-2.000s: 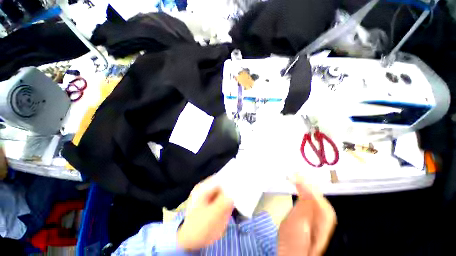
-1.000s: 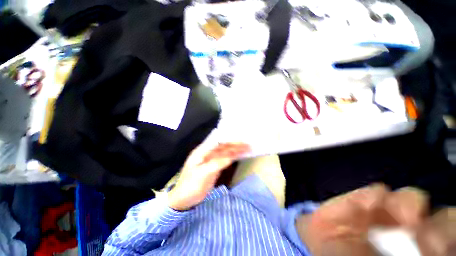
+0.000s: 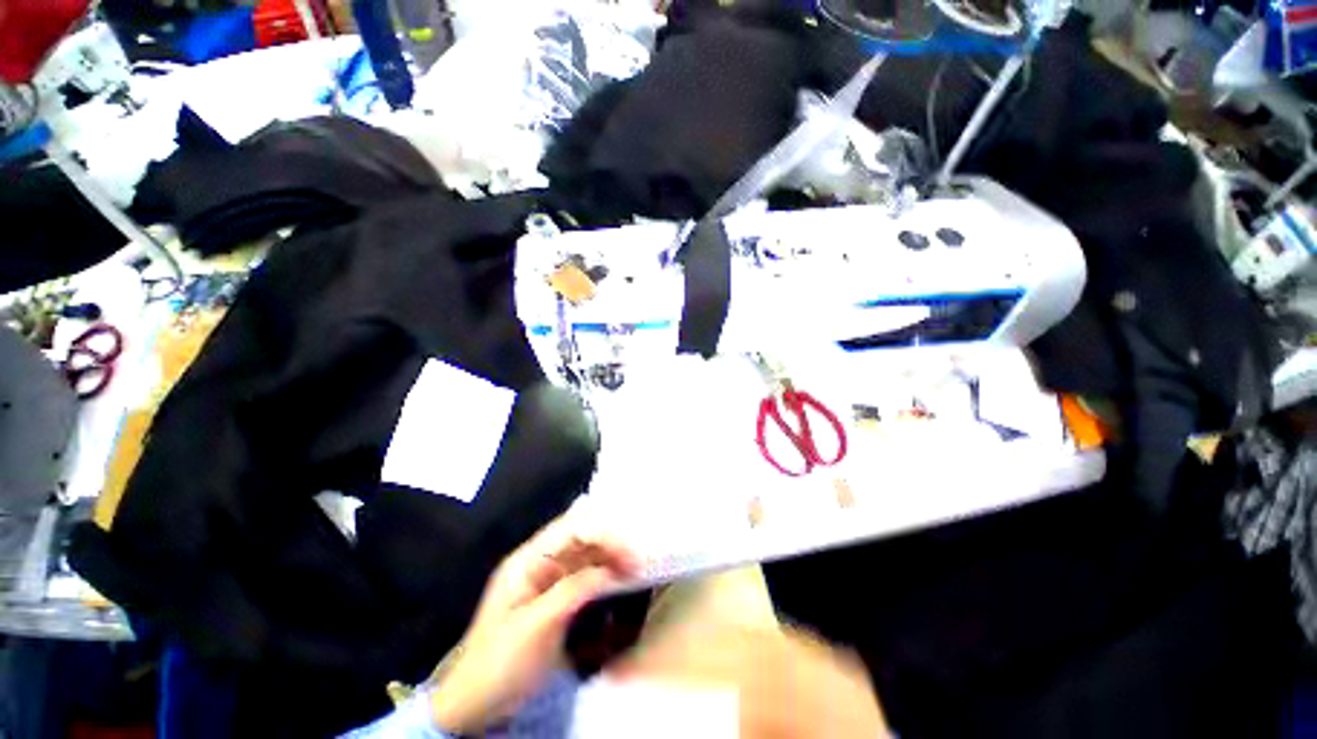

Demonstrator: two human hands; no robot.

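Observation:
My left hand (image 3: 513, 635) is at the table's front edge, fingers bent; whether it grips anything is unclear. My right hand (image 3: 773, 667) is blurred, low in front of my lap, with a small white piece (image 3: 657, 710) at its fingers, cut off by the bottom edge. A black garment piece (image 3: 275, 390) lies bunched left of the needle area, with a white square (image 3: 449, 430) flat on it. The white sewing machine (image 3: 809, 282) stands behind, a black strip (image 3: 705, 286) over its arm. Red-handled scissors (image 3: 800, 432) lie on the table (image 3: 650, 491).
Small tools (image 3: 891, 414) and an orange item (image 3: 1082, 422) lie right of the scissors. Another red-handled pair (image 3: 93, 360) lies on the left neighbouring table. Black cloth heaps (image 3: 693, 108) are behind the machine. More dark cloth (image 3: 1155, 303) hangs at the right.
Two seconds ago both hands were near a white piece at the table edge. My right hand then swung far right with a white piece and is now back near my left hand. The view has shifted.

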